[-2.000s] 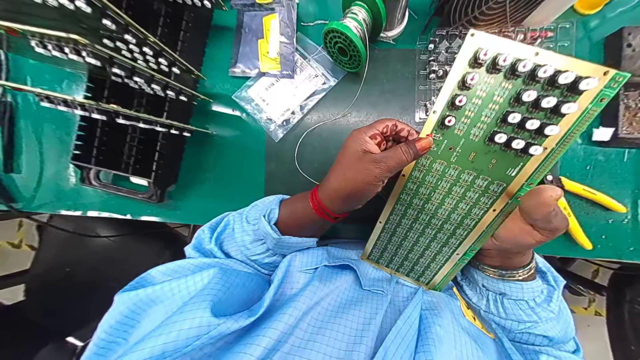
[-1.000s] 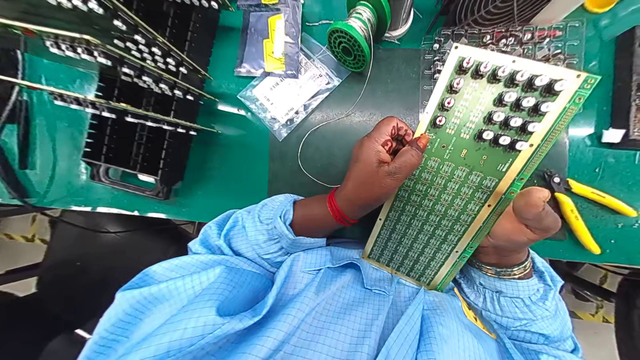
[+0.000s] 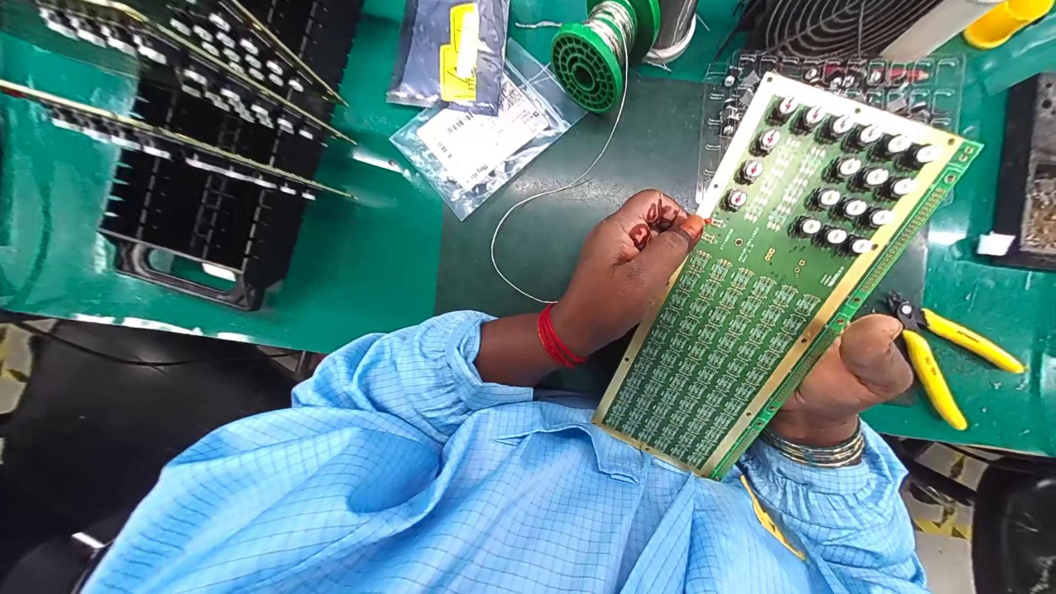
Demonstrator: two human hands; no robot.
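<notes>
My left hand (image 3: 631, 268) pinches the left edge of a green printed circuit board (image 3: 742, 289) between thumb and curled fingers. The board is tilted and leans toward my chest; round black components with pale tops stand on its upper part. Behind its right long edge, my right hand (image 3: 854, 367) supports it with the thumb outside the edge; its fingers are hidden by the board. Yellow-handled side cutters (image 3: 932, 346) lie on the bench just right of that hand. Beyond the board's top is a clear plastic tray (image 3: 940, 99) of components, partly covered by it.
A green spool of solder wire (image 3: 598, 62) stands at the back, its strand curving over a dark mat (image 3: 528, 247). Plastic bags (image 3: 487, 140) lie beside it. At left, a black rack (image 3: 198, 239) holds several boards. A dark box (image 3: 1031, 190) is at right, a fan grille (image 3: 833, 25) behind.
</notes>
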